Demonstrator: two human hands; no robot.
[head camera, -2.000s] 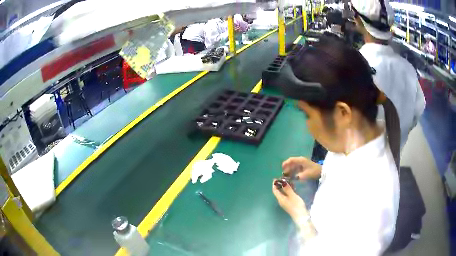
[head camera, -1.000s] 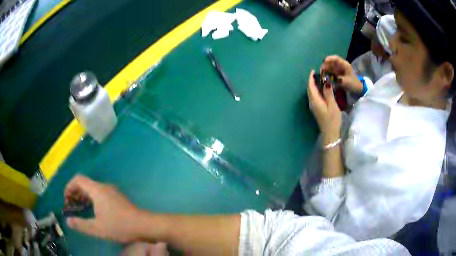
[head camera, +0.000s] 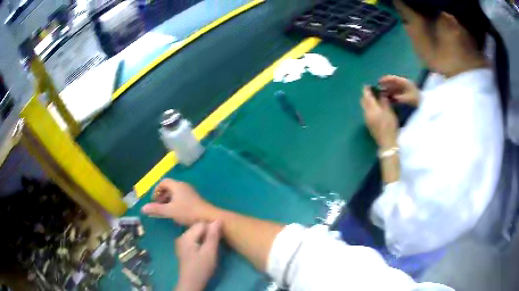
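Note:
My right hand (head camera: 177, 203) reaches in from the right over the green mat, its fingers curled near the yellow line. A small dark spot shows between its fingers; whether it holds something is unclear. My left hand (head camera: 197, 250) is just below, close to my right wrist, with its fingers bent; what is in it is hidden. A heap of binder clips (head camera: 68, 250), blurred, lies at lower left, with several clips (head camera: 132, 250) at the mat's left side.
A white dispenser bottle (head camera: 182, 139) stands by the yellow line. A yellow post (head camera: 71, 159) rises at left. A thin tool (head camera: 290, 108) and white wipes (head camera: 304, 67) lie beyond. A black compartment tray (head camera: 341, 25) is at the back. A coworker (head camera: 438, 159) sits at right, handling a small dark item.
The view has swung so the bottle and mat sit further right and the clip heap shows more. My left hand has come further into view; the dark item seen at my right hand is now mostly hidden.

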